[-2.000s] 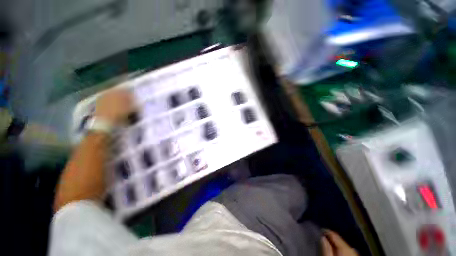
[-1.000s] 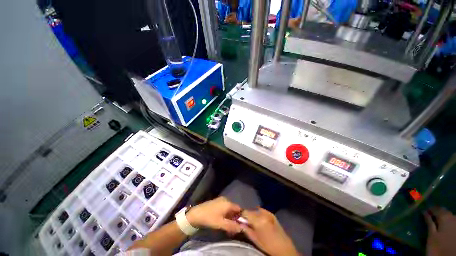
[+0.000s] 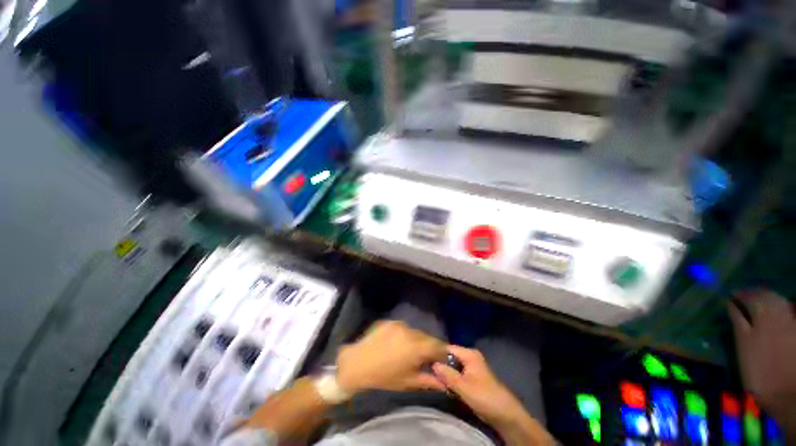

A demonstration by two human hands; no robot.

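Note:
My left hand (image 3: 389, 357), with a pale band at the wrist, is above my lap in front of the press. My right hand (image 3: 489, 388) meets it fingertip to fingertip. Between them they hold a small dark watch unit (image 3: 453, 362), mostly covered by the fingers. The frame is blurred, so its face cannot be made out. The silver-grey press (image 3: 515, 246) stands just beyond the hands, with a green button at each end and a red round button in the middle.
A white blister tray (image 3: 292, 344), partly filled with dark pieces, lies at left. A blue control box (image 3: 301, 165) stands left of the press. Lit coloured screens (image 3: 665, 414) lie at lower right. Another person's hand (image 3: 768, 348) is at the right edge.
The view has swung from the tray to the press and then shifted slightly right. My hands stay together over my lap, and the dark unit now shows between the fingers. Lit screens have come into view.

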